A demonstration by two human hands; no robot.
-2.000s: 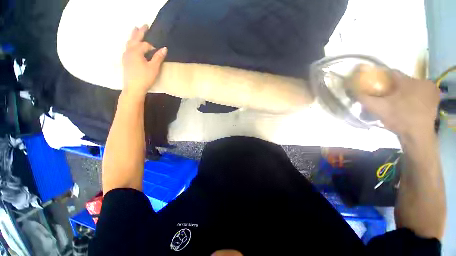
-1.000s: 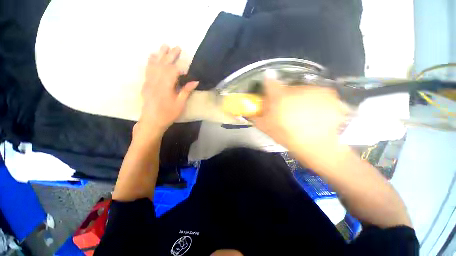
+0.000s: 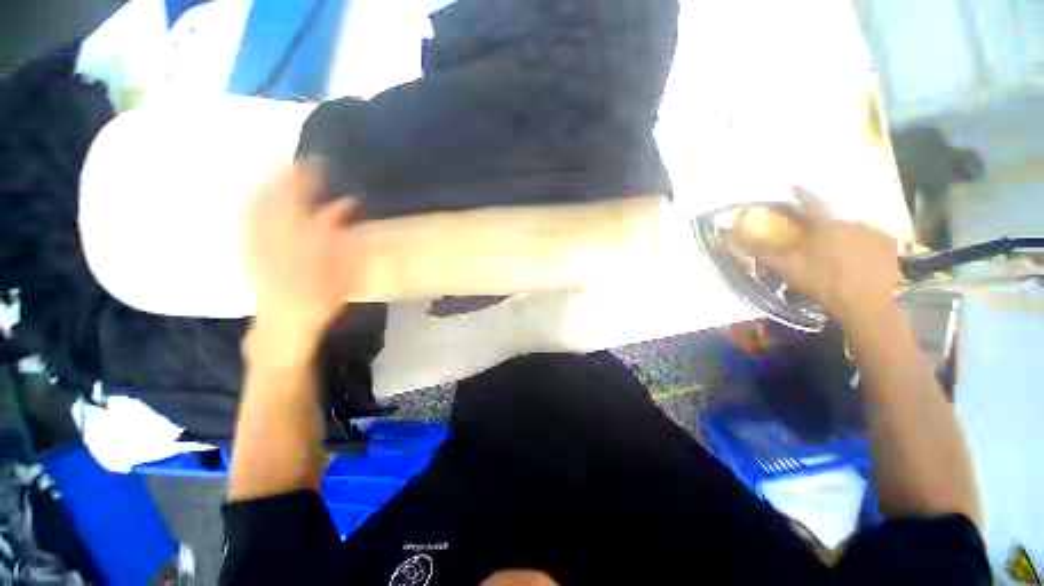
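Observation:
A black garment lies over the cream sleeve board, whose rounded end points left. My left hand is blurred at the garment's left edge, over the board; whether its fingers grip the cloth cannot be told. My right hand is closed around the tan handle of the steam iron. The iron is right of the board, over the white table cover, clear of the garment. Whether it touches the cover cannot be told.
A dark hose runs from the iron to the right edge. A black garment pile is at the left, with white cloth below it. A blue sheet lies behind the board. Blue crates stand on the floor near me.
The iron has moved right, off the garment and board area. My left hand has shifted left. The garment's near edge lies differently, and more of the area behind the board shows.

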